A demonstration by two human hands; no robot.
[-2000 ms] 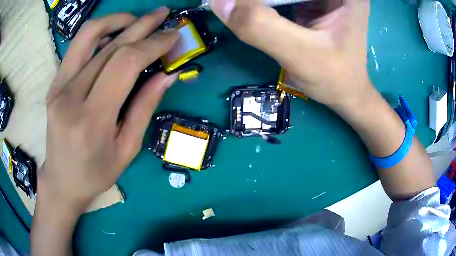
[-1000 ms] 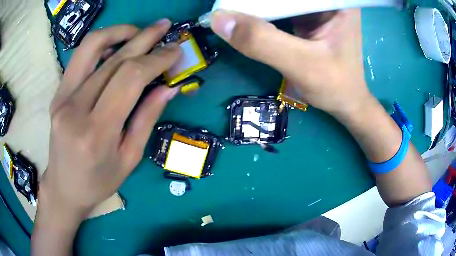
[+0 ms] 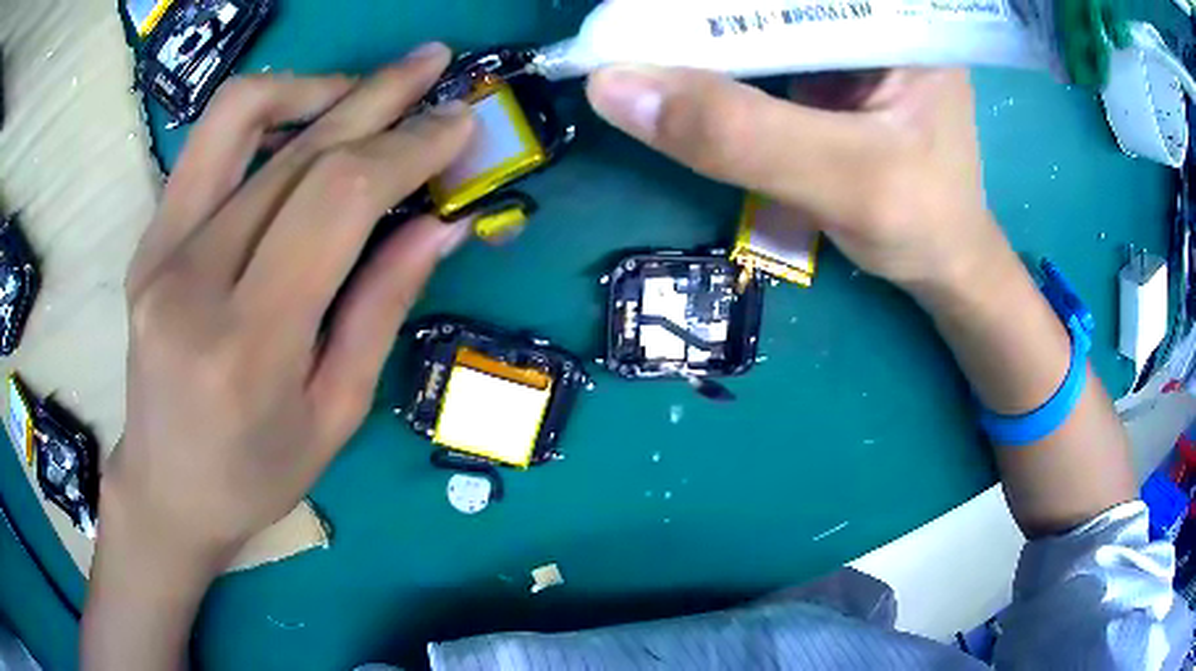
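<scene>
My left hand [image 3: 262,275] holds a black watch housing [image 3: 556,129] at its edges, fingertips on its silver battery [image 3: 493,151] with yellow edges. A small yellow round part [image 3: 500,223] hangs below it. My right hand [image 3: 813,171] grips the white glue syringe [image 3: 813,33], lying nearly level, its needle tip [image 3: 544,60] at the housing's upper edge. A second housing [image 3: 681,316] lies open below my right hand, its battery [image 3: 780,241] folded out at upper right. A third housing [image 3: 426,380] has its battery [image 3: 492,412] on top and a grey disc [image 3: 470,492] below.
A cardboard sheet [image 3: 79,157] at left bears several housings. A white tub [image 3: 1138,92] and a white power adapter [image 3: 1142,306] are at right. A blue strap [image 3: 1043,406] is on my right wrist. A small tan scrap [image 3: 546,577] lies on the green mat [image 3: 682,524].
The syringe has come further into view and tilted, showing its print and green rear end. My right hand has shifted slightly right and down, uncovering more of the folded-out battery. My left hand keeps its hold.
</scene>
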